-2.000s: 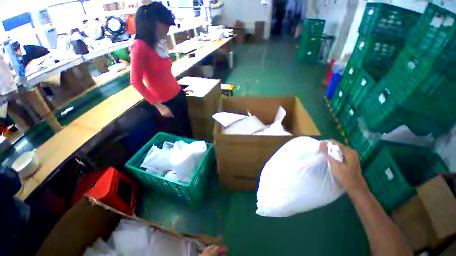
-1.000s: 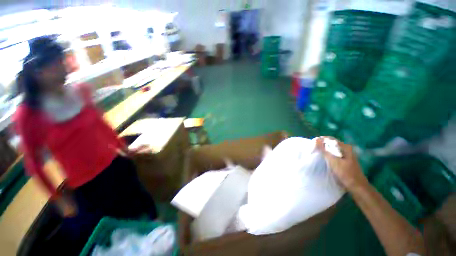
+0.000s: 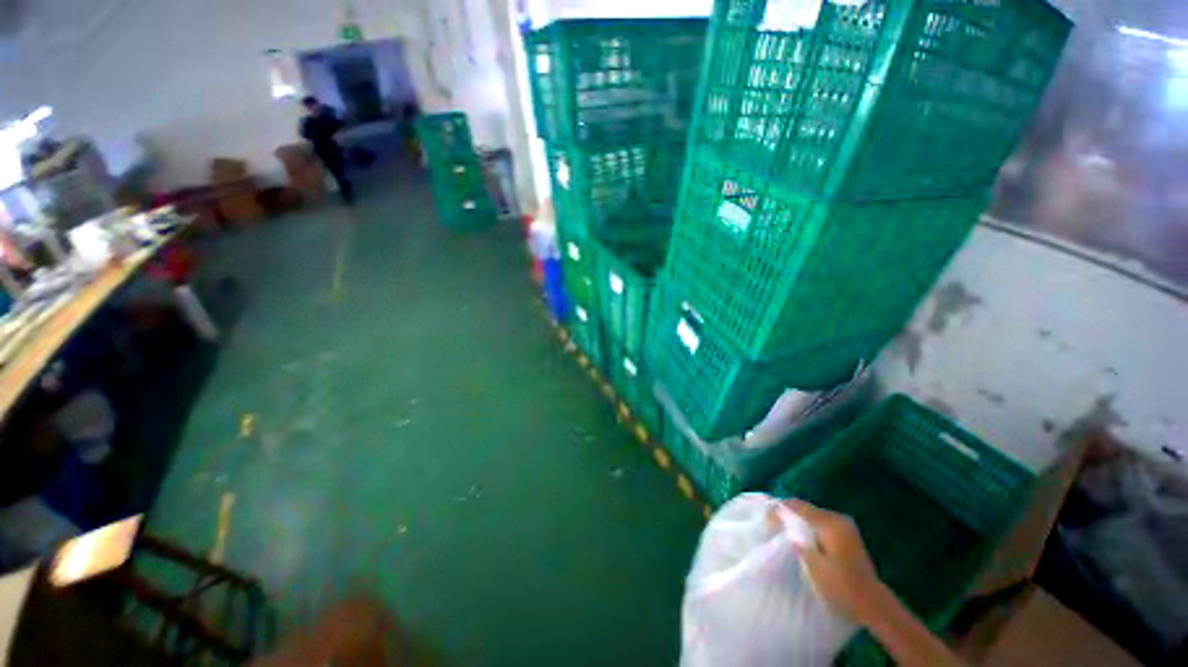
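Note:
My right hand grips the gathered neck of a bulging white plastic bag at the lower right. The bag hangs below the hand and its bottom is cut off by the picture's edge. It hangs in front of an open green crate on the floor, whose visible inside shows no contents. My left hand is not in view.
Tall stacks of green crates stand along the right wall, with white sheets on a low crate. Cardboard lies at lower right. A long bench runs on the left. A person is near the far doorway. A stool stands lower left.
The view has swung right, away from the carton, the nearby person and the crate of white pouches, towards the stacked crates. My right hand still holds the bag. My left hand has left view.

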